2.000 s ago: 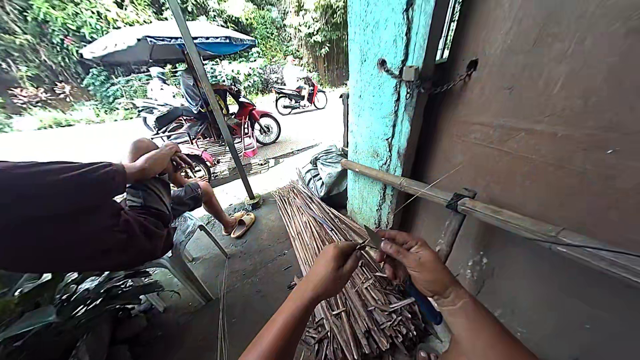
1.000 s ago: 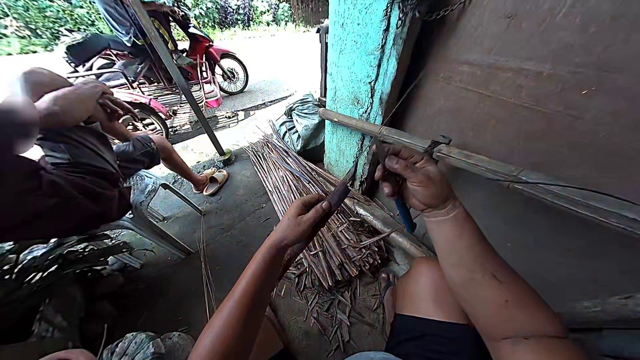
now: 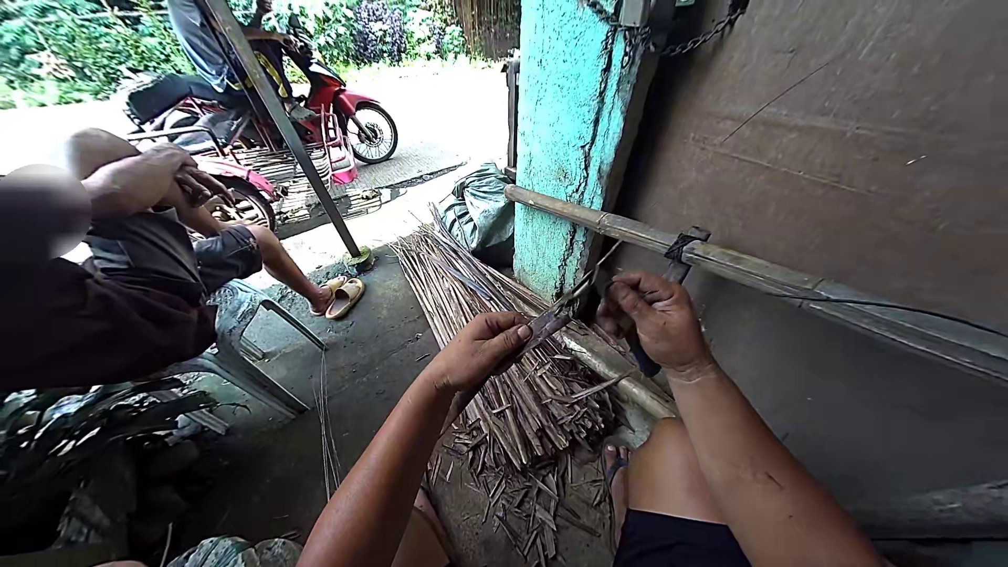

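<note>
My left hand (image 3: 484, 346) pinches a flat, dark strip (image 3: 549, 321) that looks like plant stalk or leaf. A thinner tip of it slants up past the turquoise pillar. To the right, my right hand (image 3: 654, 315) is closed around a tool with a dark blue handle (image 3: 642, 356); its blade is largely hidden by the fingers. Below both hands lies a large bundle of dry brown stalks (image 3: 504, 394), with cut scraps (image 3: 535, 508) scattered at its near end.
A bamboo pole (image 3: 756, 272) runs along the brown wall (image 3: 850, 157) from the turquoise pillar (image 3: 559, 134). At left, a person sits on a plastic chair (image 3: 244, 370) near a slanted metal post (image 3: 283, 126). Beyond, someone rides a red motorcycle (image 3: 339, 102). A sack (image 3: 476, 209) rests by the pillar.
The view has tilted down and shifted since the first frame. My hands stay near each other above the bundle, and the strip in my left hand now points up and right.
</note>
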